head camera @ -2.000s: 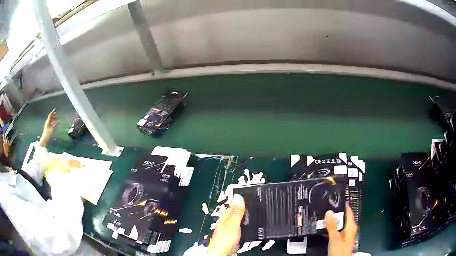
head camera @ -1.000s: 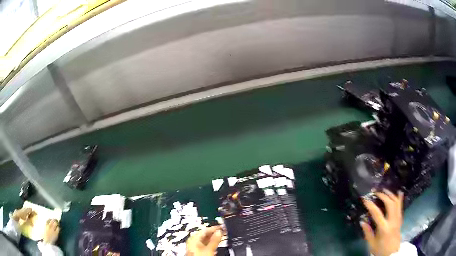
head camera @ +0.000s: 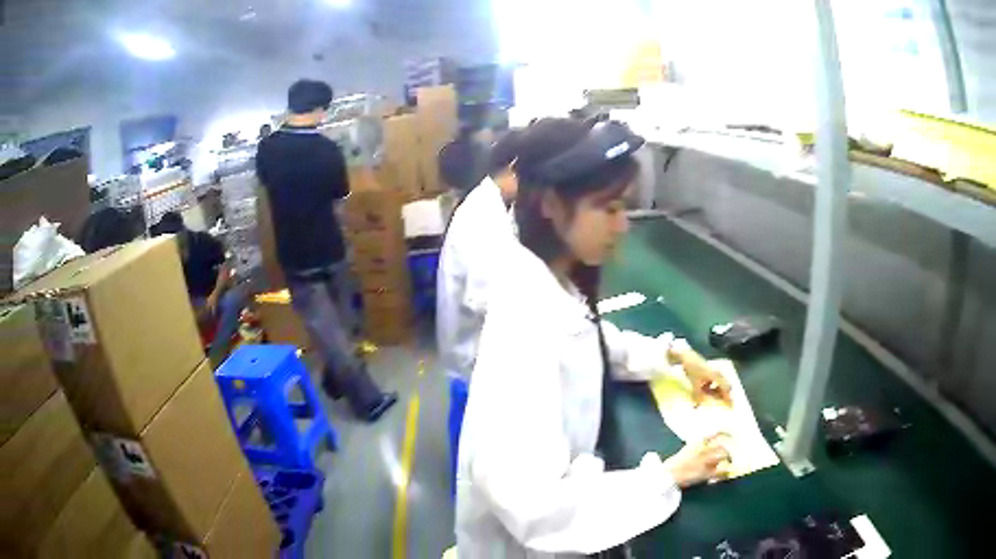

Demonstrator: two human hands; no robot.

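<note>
Neither of my hands is in view. Nearest in front, a black printed pile (head camera: 781, 543) with white pieces at its right end is cut off by the bottom edge. A black box (head camera: 857, 427) lies on the green surface (head camera: 912, 480) right of the post, and another black box (head camera: 745, 332) lies farther off, left of the post. A neighbouring worker in a white coat has both hands on a yellow and white label sheet (head camera: 715, 420).
A grey post (head camera: 827, 240) stands on the bench before the grey guard wall (head camera: 754, 224). Brown cartons (head camera: 137, 328) are stacked at left, beside a blue stool (head camera: 265, 382). A person in dark clothes (head camera: 306, 202) stands in the aisle; another white-coated worker is behind the neighbour.
The view has swung left, from the bench to the neighbouring worker and the hall. My hands, the boxes in front of me and the white scraps have left the picture.
</note>
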